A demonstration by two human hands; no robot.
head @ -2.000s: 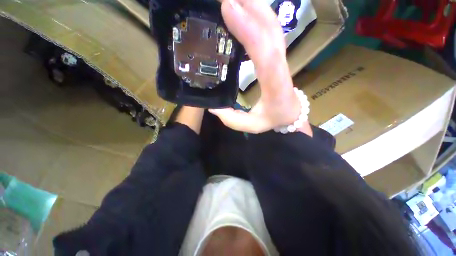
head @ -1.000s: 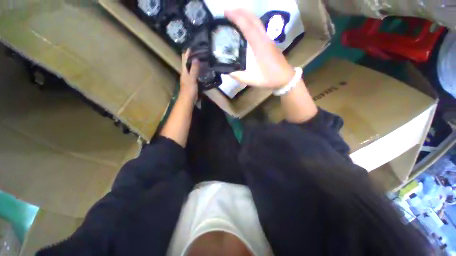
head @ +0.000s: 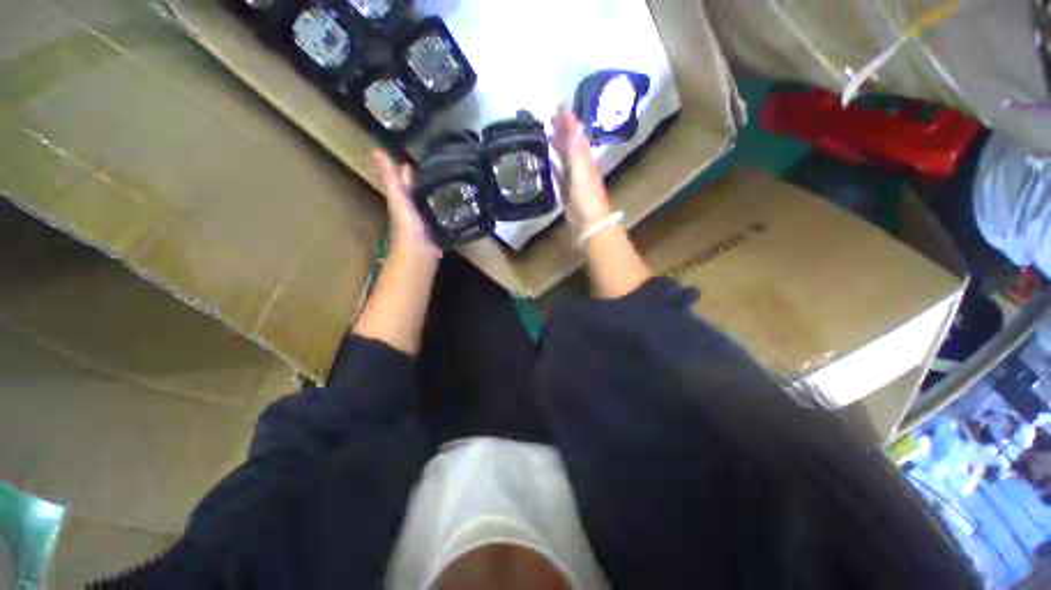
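Two black half-assembled units with silvery centres, one at the left [head: 453,210] and one at the right [head: 518,179], are side by side between my hands at the near corner of the packing carton [head: 530,277]. More black edges show behind them. My left hand [head: 406,213] is against the outer side of the left unit, its fingers partly hidden. My right hand [head: 584,184] is flat along the outer side of the right unit. Several units [head: 433,63] stand in rows at the carton's left. A single unit [head: 614,104] lies on the white layer sheet [head: 524,52].
A large carton with wide brown flaps [head: 208,173] is at the left. A closed-topped brown carton [head: 795,277] with print is at the right. Behind it are a red plastic stool [head: 870,129], a person's light sleeve [head: 1014,207] and a cluttered bench [head: 980,449].
The unit first raised close to the camera is now down at the carton beside another. My right hand has moved down from above to the right unit's side. The view has shifted.
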